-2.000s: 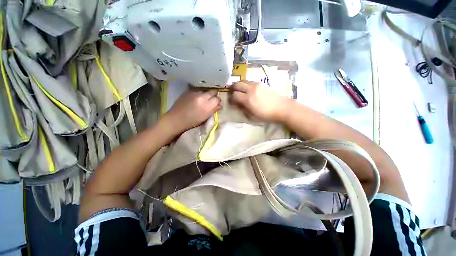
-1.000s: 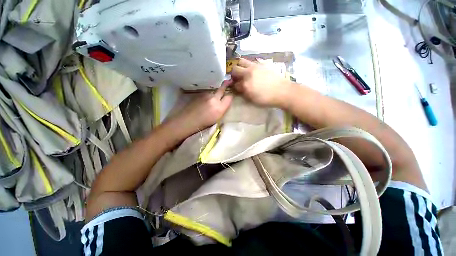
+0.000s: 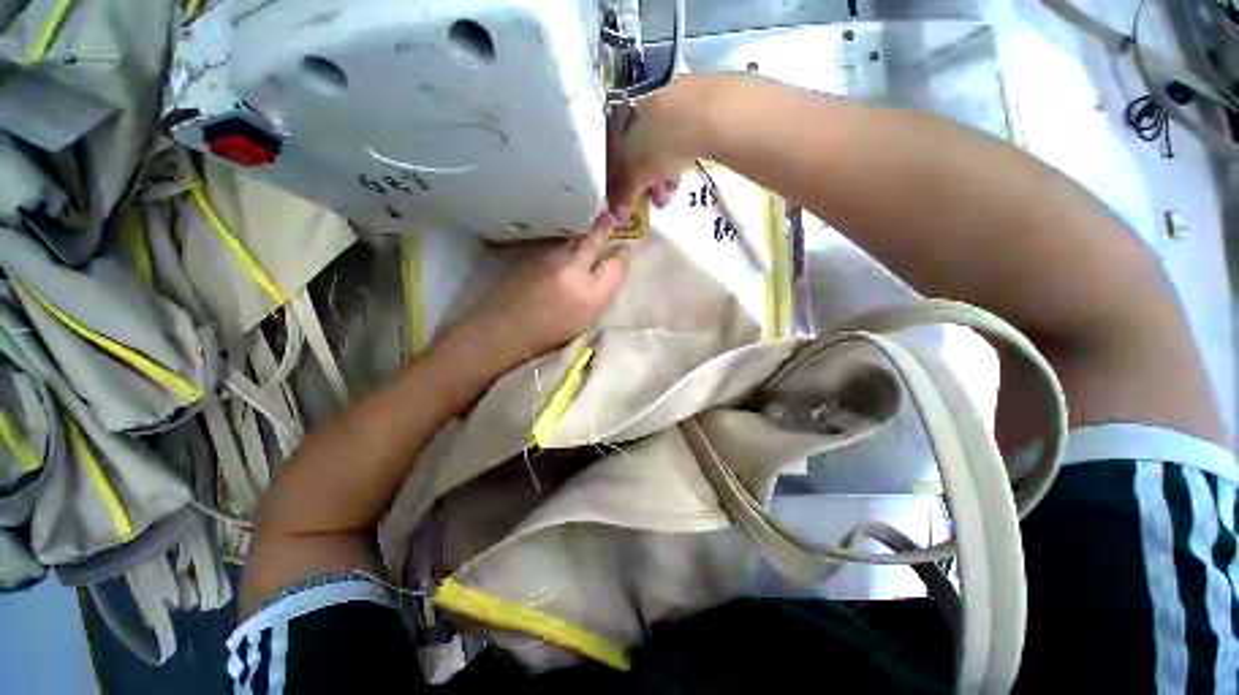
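Observation:
A beige bag body [image 3: 639, 509] with yellow binding tape [image 3: 533, 622] lies over my lap and the machine table, its mouth open. Its long straps [image 3: 972, 523] loop at the right. My left hand [image 3: 564, 285] rests on the bag's far edge beside the yellow-brass clamp [image 3: 629, 224], fingertips at the clamp. My right hand [image 3: 645, 149] is above the clamp, close under the machine head [image 3: 408, 122], and partly hidden by it. Whether either hand pinches a small piece cannot be told. A white template sheet [image 3: 713, 224] with handwriting and yellow edges lies under the bag.
A heap of beige bags [image 3: 102, 299] with yellow seams and hanging straps is at the left. A red switch [image 3: 242, 140] is on the machine head. A small black looped item [image 3: 1148, 122] lies far right. My right forearm crosses over the table's right part.
My right hand has moved up and over the clamp, and its forearm has swung forward, now covering the red-and-black snips and blue-handled tool. My left hand stays near the clamp. The view has shifted slightly.

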